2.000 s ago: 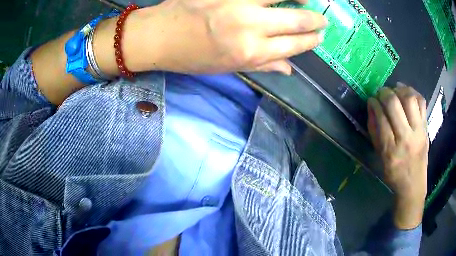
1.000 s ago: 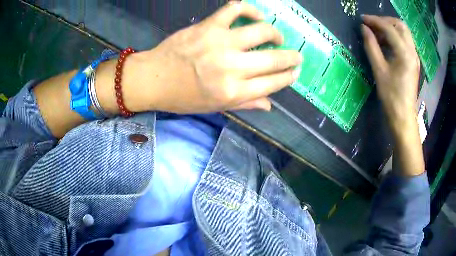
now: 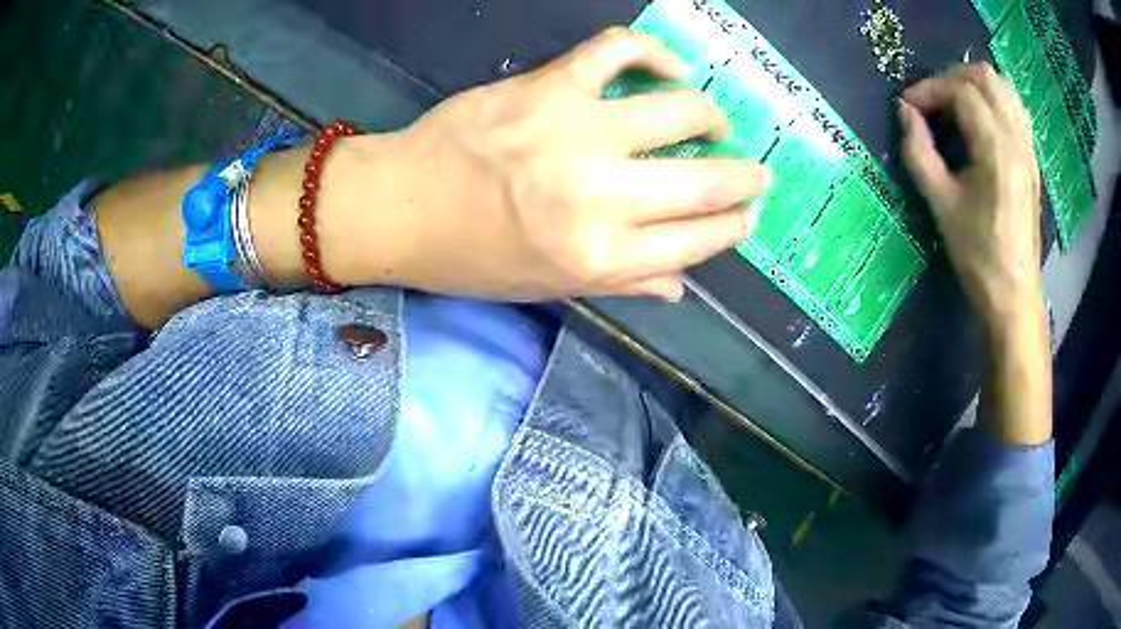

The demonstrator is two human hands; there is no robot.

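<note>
A bright green PCB panel point(image 3: 838, 252) lies slanted on the black mat, with rows of small marks along its far edge. My left hand point(image 3: 578, 172) is over its left part and holds it, fingers bent across it; the fingers hide part of the panel. My right hand point(image 3: 977, 184) is beyond the panel's right end, close to a small heap of pale yellow components point(image 3: 885, 39). Its thumb and forefinger tips are close together; whether a tiny component is between them cannot be told.
Further green panels point(image 3: 1045, 111) lie at the far right, beyond my right hand. The bench's near edge point(image 3: 787, 369) runs slanting between the panel and my body. Small pale specks lie on the black mat point(image 3: 787, 329). Dark green floor shows below the bench.
My right hand has moved from the panel's near right corner to beside the component heap, its fingertips drawing closer together over the last second. The view has shifted. My left hand stays over the panel.
</note>
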